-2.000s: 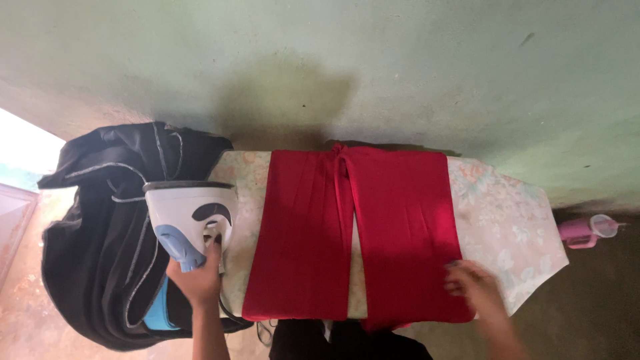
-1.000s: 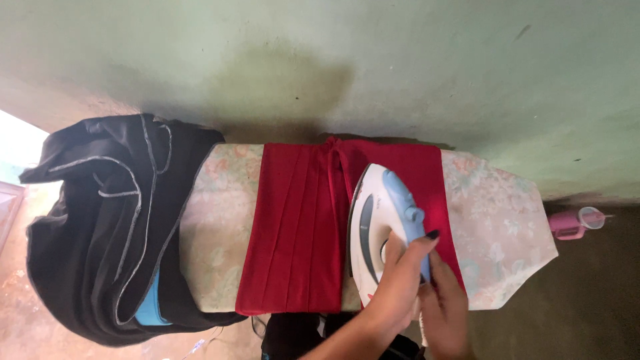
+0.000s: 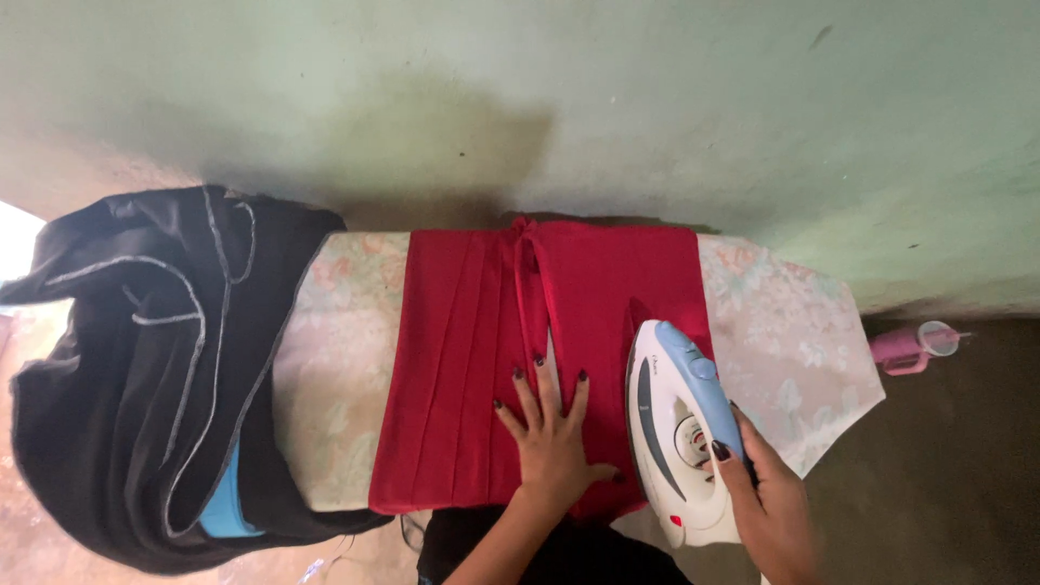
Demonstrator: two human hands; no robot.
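Note:
A red garment (image 3: 455, 366) with pleats lies across the floral-covered ironing board (image 3: 341, 390). My left hand (image 3: 556, 447) is spread flat on it, fingers apart over the narrow gap between its two panels. Gripped by its blue handle, a white and blue clothes iron (image 3: 674, 431) is in my right hand (image 3: 764, 496). The iron is on the right panel near its lower right edge, tip pointing toward the wall. Its soleplate is hidden.
Black fabric with pale seams (image 3: 162, 341) is draped over the board's left end, with a blue piece (image 3: 231, 504) showing. A green wall (image 3: 691, 122) runs behind. Past the board's right tip stands a pink handled cup (image 3: 898, 348).
The iron was in my left hand at the left, then near both hands over the right panel. Now only my right hand holds it, and my left hand lies on the garment.

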